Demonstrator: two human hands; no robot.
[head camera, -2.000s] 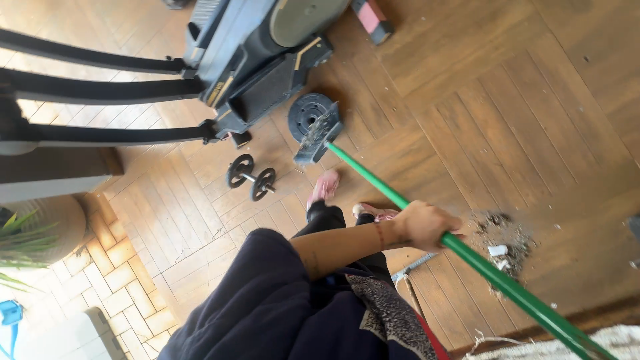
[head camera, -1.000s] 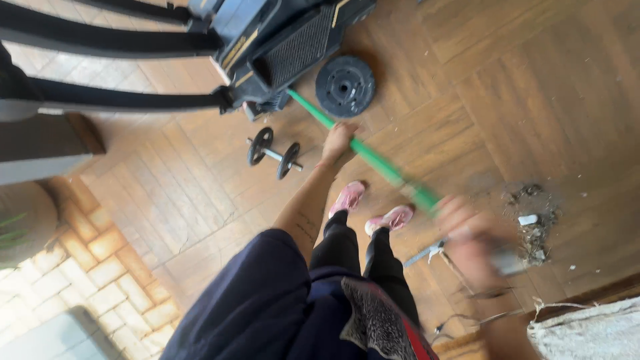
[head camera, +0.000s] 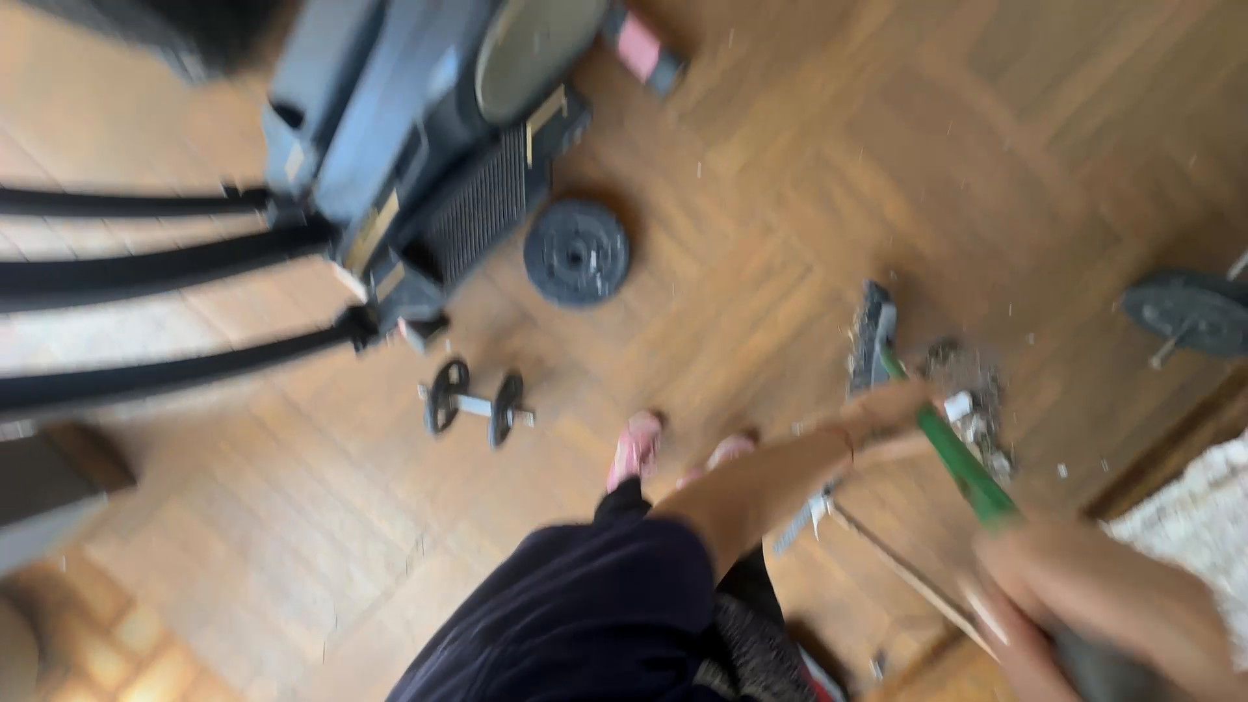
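My left hand (head camera: 887, 414) is closed around the lower part of a green broom handle (head camera: 951, 448), just above the broom head (head camera: 871, 336). The broom head, with dust in its bristles, touches the wooden floor beside a pile of debris (head camera: 985, 409) that holds a white piece. My right hand (head camera: 1082, 595), blurred at the lower right, grips the same handle higher up. A thin wooden stick (head camera: 907, 575) runs from a grey tool (head camera: 804, 522) toward my right hand; whether they touch is unclear.
An exercise machine (head camera: 478, 205) stands at upper left, with a weight plate (head camera: 577, 252) beside it and a dumbbell (head camera: 475, 403) below. Another plated weight (head camera: 1189, 312) lies at the right edge. A whitish textured surface (head camera: 1189, 526) borders the floor at lower right.
The broom head has moved from by the exercise machine to beside the debris pile. My left hand has moved right with the handle. The view has shifted.
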